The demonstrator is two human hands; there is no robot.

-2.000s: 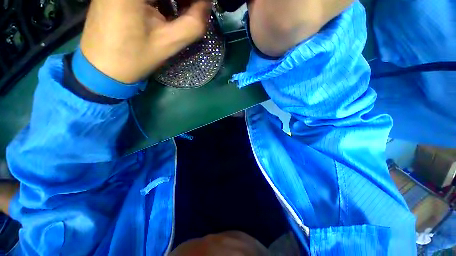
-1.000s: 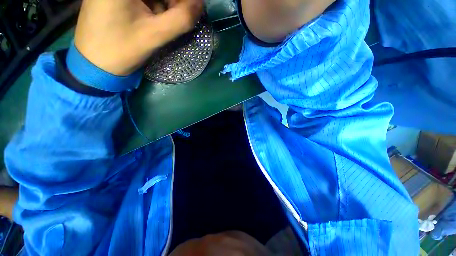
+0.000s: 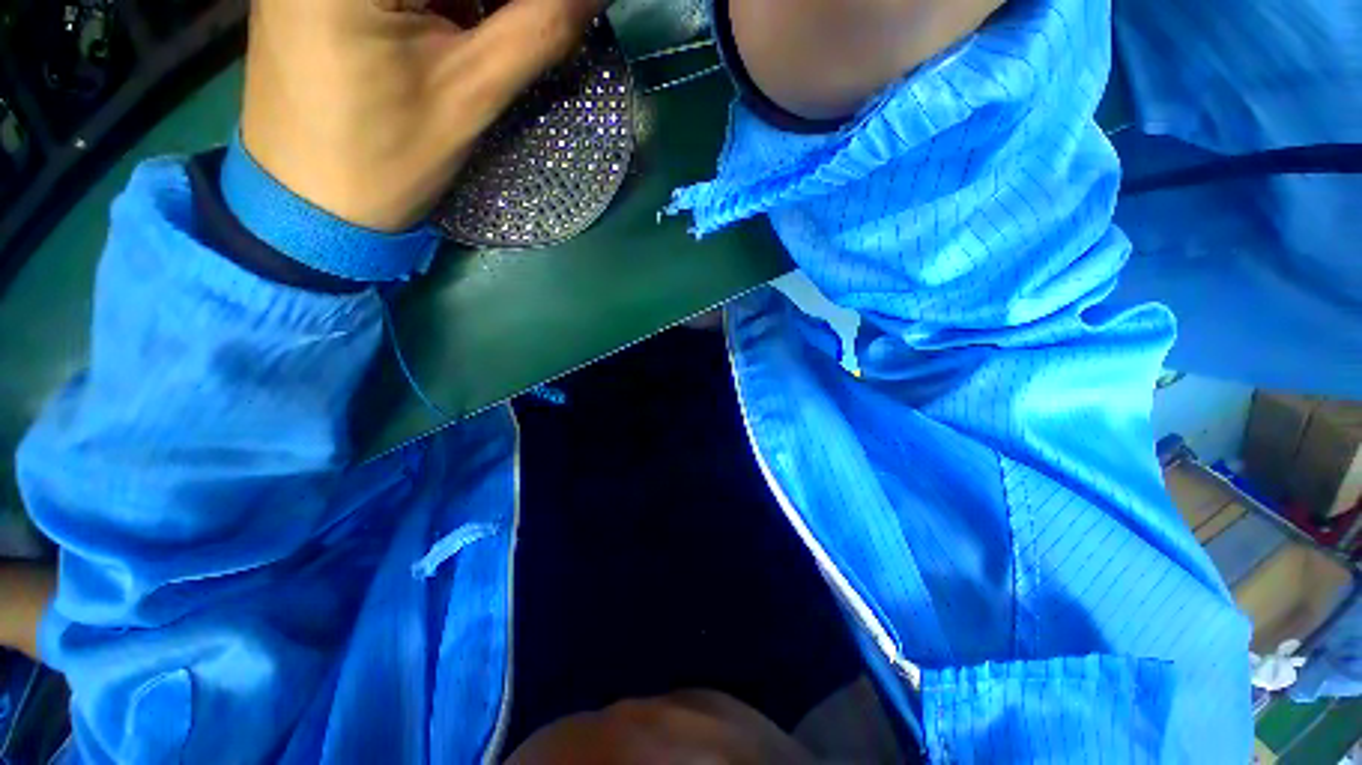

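The round perforated screw plate (image 3: 550,168) lies on the green bench mat (image 3: 598,292) near the bench edge. My left hand (image 3: 381,105) is over the plate's left side, with a blue wrist strap (image 3: 306,232) at its wrist. Its fingertips are cut off by the top edge, so I cannot tell what it holds. Only the wrist and forearm of my right arm (image 3: 837,53) show at the top; the right hand is out of the picture.
Dark trays (image 3: 60,75) stand at the far left. A thin blue cord (image 3: 403,359) hangs from the wrist strap. Cardboard boxes (image 3: 1300,448) are at the lower right. Another person's blue smock (image 3: 1240,284) is close on the right, and a bare arm (image 3: 23,605) shows at the left edge.
The plate appears slightly further left and higher than two seconds ago. My right arm has moved up and a little left. A dark object seen at the top earlier is out of view.
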